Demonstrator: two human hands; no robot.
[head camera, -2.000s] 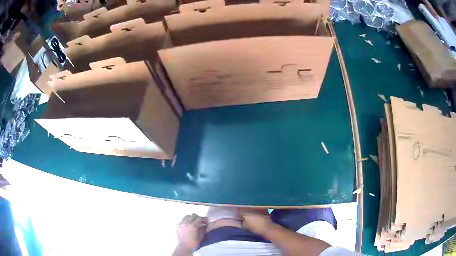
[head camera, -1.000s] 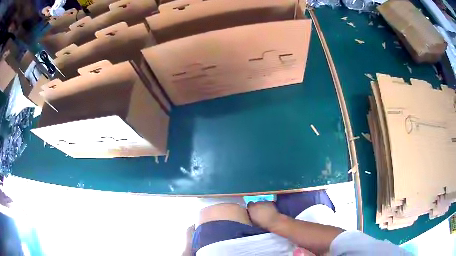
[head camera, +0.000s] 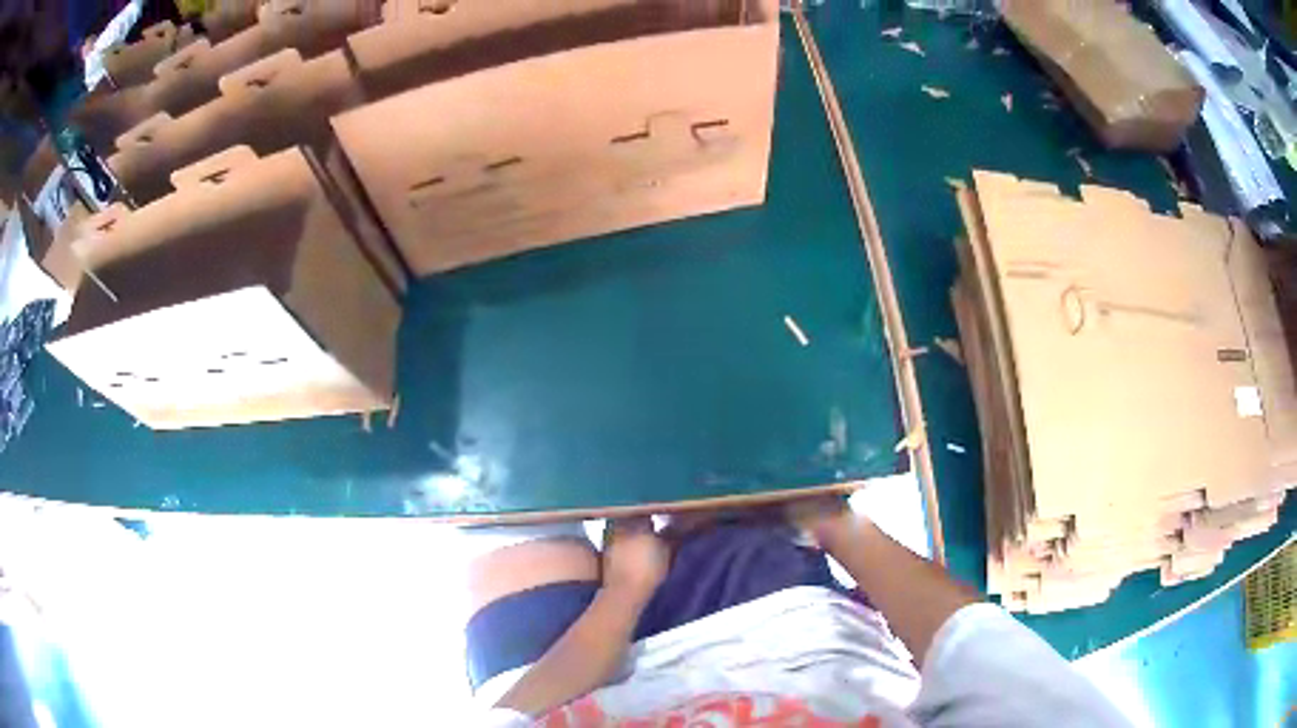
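My left hand (head camera: 634, 549) is bare and low in front of my body, just below the bench's near edge. My right hand (head camera: 825, 518) is at the same edge, further right, its fingers hidden by the edge. Both are small and blurred, and I cannot tell if they hold anything. A stack of flat carton blanks (head camera: 1138, 356) lies on the right of the green bench. An erected carton (head camera: 214, 363) stands open at the front left. A longer erected carton (head camera: 569, 164) stands open behind it to the right.
More open cartons (head camera: 270, 93) stand in rows at the far left. A thin wooden edge strip (head camera: 868, 249) crosses the green top (head camera: 612, 370). Cardboard scraps (head camera: 795, 330) lie about. A wrapped parcel (head camera: 1109, 78) lies far right. A yellow crate (head camera: 1273, 597) is below the right edge.
The view has swung right, so the cartons and blanks sit further left in it. My left hand has come back into view at the bench edge; my right hand has moved right.
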